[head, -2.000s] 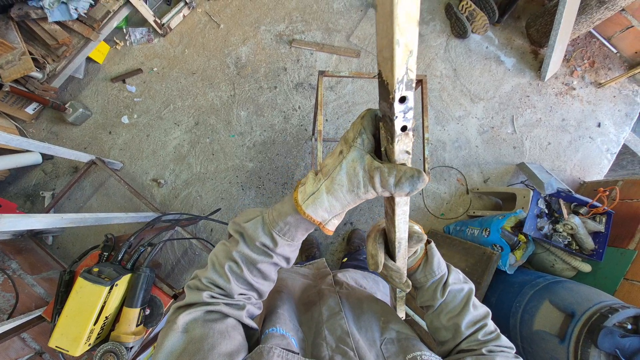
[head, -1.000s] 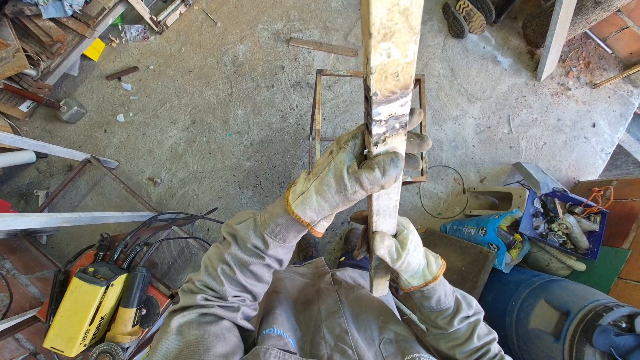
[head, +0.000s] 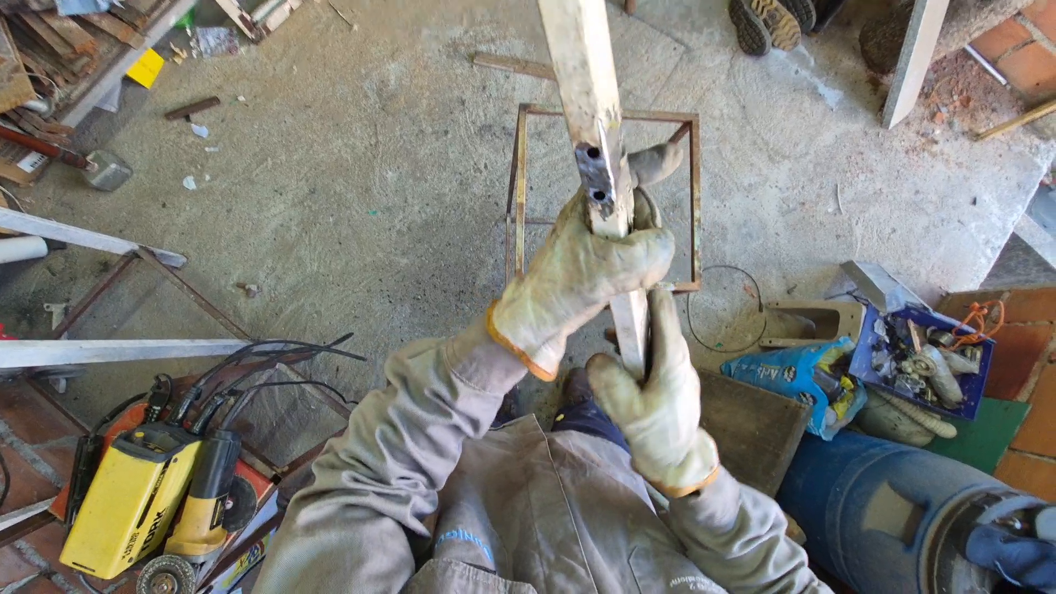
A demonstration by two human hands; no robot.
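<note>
A long, pale rectangular metal bar (head: 586,74) runs from the top edge down toward my chest, with a darkened patch and two holes in its face. My left hand (head: 590,256), in a worn work glove, is closed around the bar just below those holes. Lower down, my gloved right hand (head: 660,396) is at the bar's near end, fingers and thumb apart on either side of it; whether it touches the bar is unclear. Beneath the bar, a rusty rectangular metal frame (head: 695,198) stands on the concrete floor.
At left are a yellow welding machine (head: 132,503), an angle grinder (head: 202,511), cables and a metal bar on a frame. A hammer (head: 107,169) lies by scrap wood. To the right are a blue gas cylinder (head: 874,503), a blue bag (head: 792,375) and a blue crate (head: 973,396) of parts.
The bar has turned, so its two-hole face shows again, as it did two seconds ago. My right hand, closed on the near end a second ago, has spread its fingers.
</note>
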